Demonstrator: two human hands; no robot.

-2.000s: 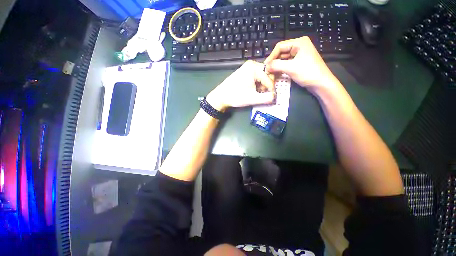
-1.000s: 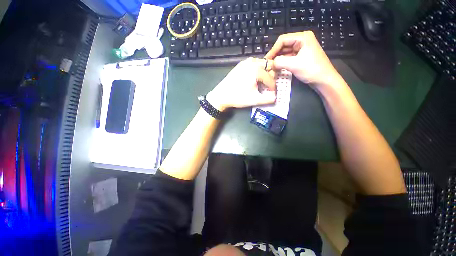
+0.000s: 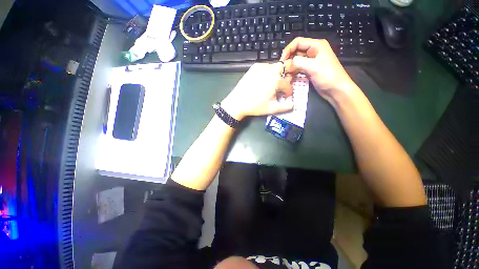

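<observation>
A narrow white label sheet point(image 3: 300, 100) with pinkish marks lies on the green mat below the keyboard. A small dark handheld device with a blue face point(image 3: 284, 129) sits at its near end. My left hand point(image 3: 264, 93) rests over the sheet's left side, fingers curled. My right hand point(image 3: 316, 65) is at the sheet's far end, thumb and forefinger pinched together beside my left fingertips. A tiny dark thing point(image 3: 283, 68) shows between the fingertips of both hands; what it is cannot be told.
A black keyboard point(image 3: 247, 39) lies beyond my hands, with a yellow tape roll point(image 3: 197, 23) on its left end. A mouse point(image 3: 394, 29) is at right. A phone point(image 3: 128, 112) lies on a clipboard point(image 3: 155, 126) at left. Board stacks point(image 3: 456, 44) stand at right.
The hands stay almost in the same place, with only small finger shifts. The whole view has shifted slightly.
</observation>
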